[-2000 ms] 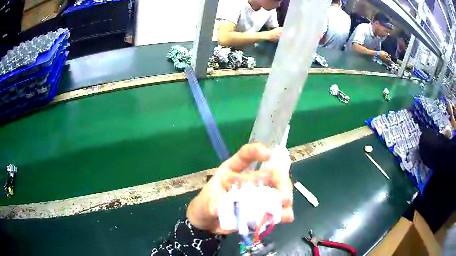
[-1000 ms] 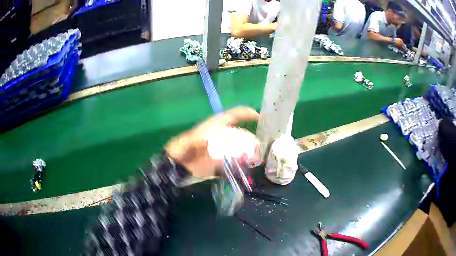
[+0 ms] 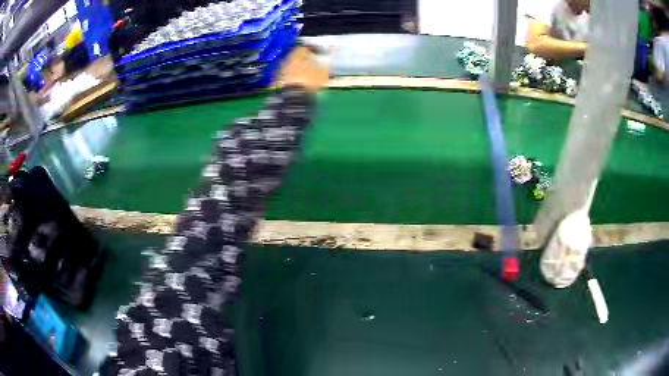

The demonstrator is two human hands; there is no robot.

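My left hand (image 3: 304, 70) is small and blurred at the far side of the green belt, beside the right end of the stacked blue trays (image 3: 213, 55). Its patterned sleeve crosses the belt from the bottom left. The fingers are not clear, and I cannot tell whether they hold anything. My right hand is not in view. An electronic unit (image 3: 524, 170) lies on the belt right of the bluish strip (image 3: 497, 161). Another small unit (image 3: 95, 167) lies on the belt at the left.
A white bottle (image 3: 566, 253) stands by the grey post (image 3: 598, 103), with a white stick (image 3: 598, 297) beside it. A small black block (image 3: 483, 240) sits on the belt edging. A black fixture (image 3: 55, 235) and blue box (image 3: 55, 327) are at left. A person sits across the belt.
The view has turned left. My left hand has moved from the near bench across the belt to the tray stack. The white housing with wires no longer shows in it.
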